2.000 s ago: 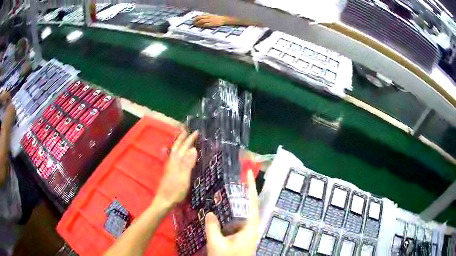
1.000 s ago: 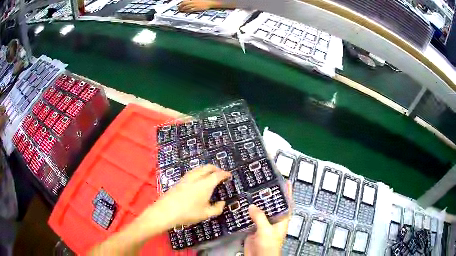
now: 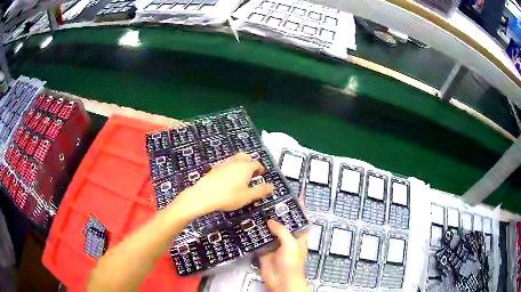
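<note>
The keypad blister tray (image 3: pixel 214 242), a clear sheet with rows of black keypads, lies tilted over the right part of the red tray (image 3: pixel 111 165) and the left edge of the front housings (image 3: pixel 349 202). My right hand (image 3: pixel 285 256) grips its lower right corner, thumb on top and fingers hidden underneath. My left hand (image 3: pixel 234 179) reaches across the top, thumb and fingers bent over keypads right of the middle; whether it pinches one is not clear. A few loose keypads (image 3: pixel 95 235) lie in the red tray.
A green conveyor belt (image 3: pixel 171 80) runs behind the trays. Stacked red keypad trays (image 3: pixel 40 142) stand at left. A loose keypad pile (image 3: pixel 465 256) lies on the right-hand tray. More housing trays (image 3: pixel 291 23) stand beyond the belt, below a shelf edge.
The blister tray, first raised and blurred between both hands, now lies flatter with its keypads facing up. My left hand has moved onto its top. The whole view has shifted right.
</note>
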